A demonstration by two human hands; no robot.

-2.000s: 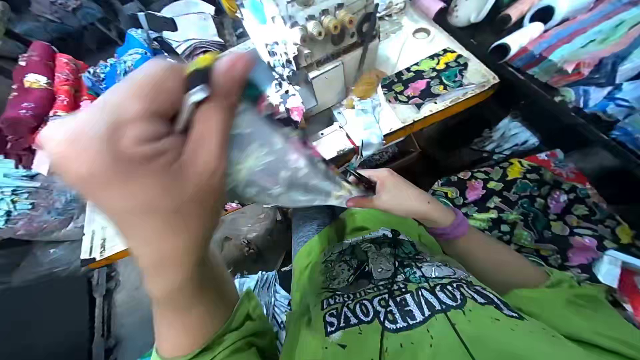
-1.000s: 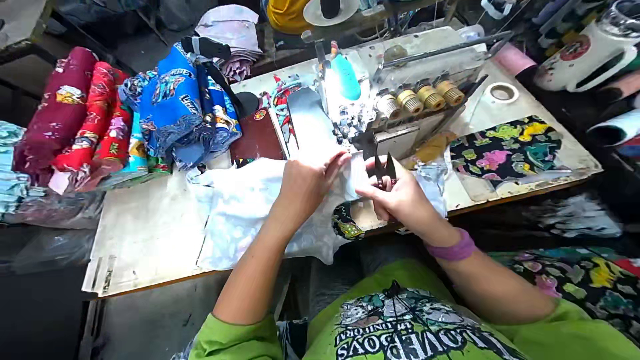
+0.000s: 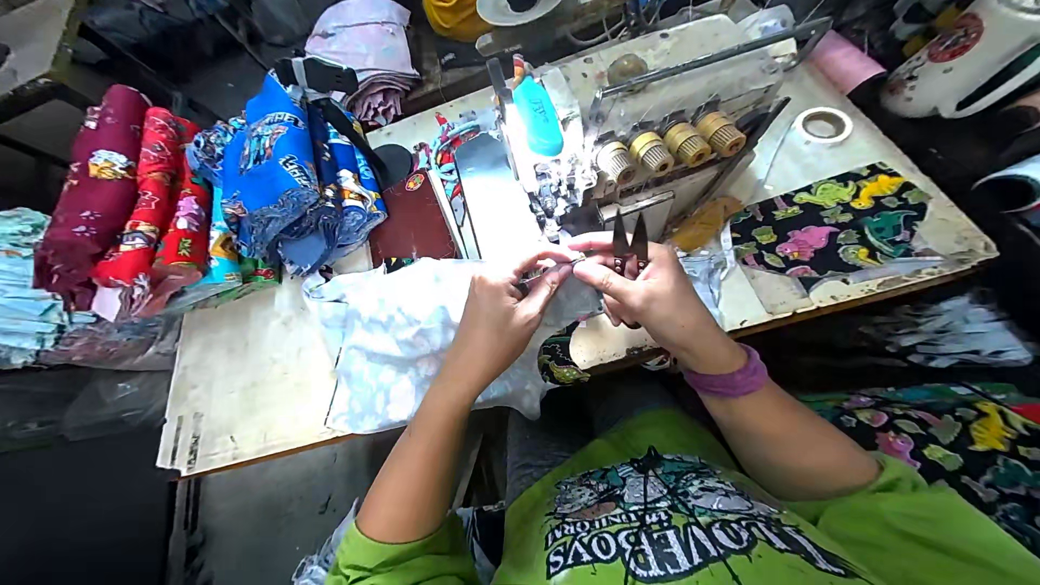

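A pale printed fabric piece lies face down across the table's front edge, under my left wrist. My left hand pinches a small bit of material near the sewing machine's needle area. Fingertip to fingertip with it, my right hand pinches the same spot and holds dark thread snips in the palm, blades pointing up. Just beyond both hands stands the overlock sewing machine, with several tension dials on its front. What exactly the fingertips grip is too small to tell.
Rolled printed fabrics and a blue bundle are at the left. Black dinosaur-print fabric and a tape roll lie on the table's right. More dinosaur print hangs at lower right. A thread cone stands behind.
The pale fabric, held up in front of me two seconds ago, now lies on the table. Both hands have come together by the machine. The view swung left early on.
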